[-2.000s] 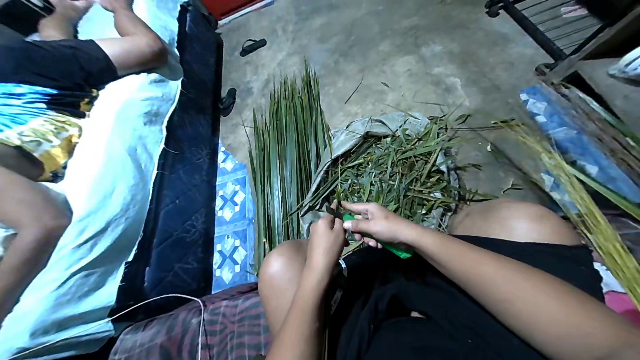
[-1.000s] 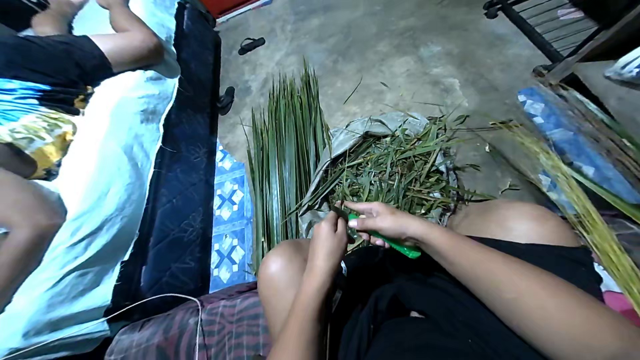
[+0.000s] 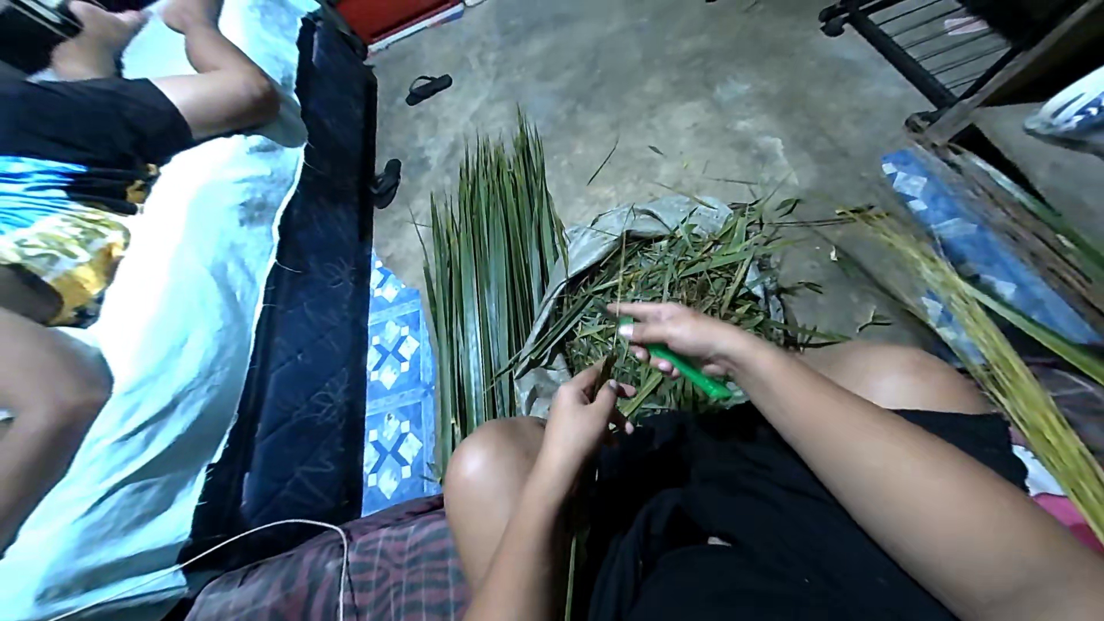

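My right hand (image 3: 681, 338) holds a tool by its green handle (image 3: 690, 371), and a thin strand or rib rises by its fingertips. Below and to the left, my left hand (image 3: 591, 405) pinches a narrow leaf strip (image 3: 606, 373). The two hands are apart, over the near edge of a pale sack (image 3: 634, 220) filled with cut green leaf scraps (image 3: 681, 267). Left of the sack lies a fan of long green palm leaflets (image 3: 492, 276). The tool's blade cannot be made out clearly.
Another person (image 3: 216, 86) is on a pale sheet (image 3: 194, 285) over a dark mattress (image 3: 306, 345) at left. Sandals (image 3: 429, 89) lie on the concrete floor. A bundle of thin yellow-green ribs (image 3: 992, 336) lies at right, near a wooden frame (image 3: 992, 78). A white cord (image 3: 285, 522) crosses the patterned cushion (image 3: 397, 561).
My hands, close together before, have moved apart. The right hand with the green-handled tool is now farther up and over the leaf scraps, while the left stays near my knee.
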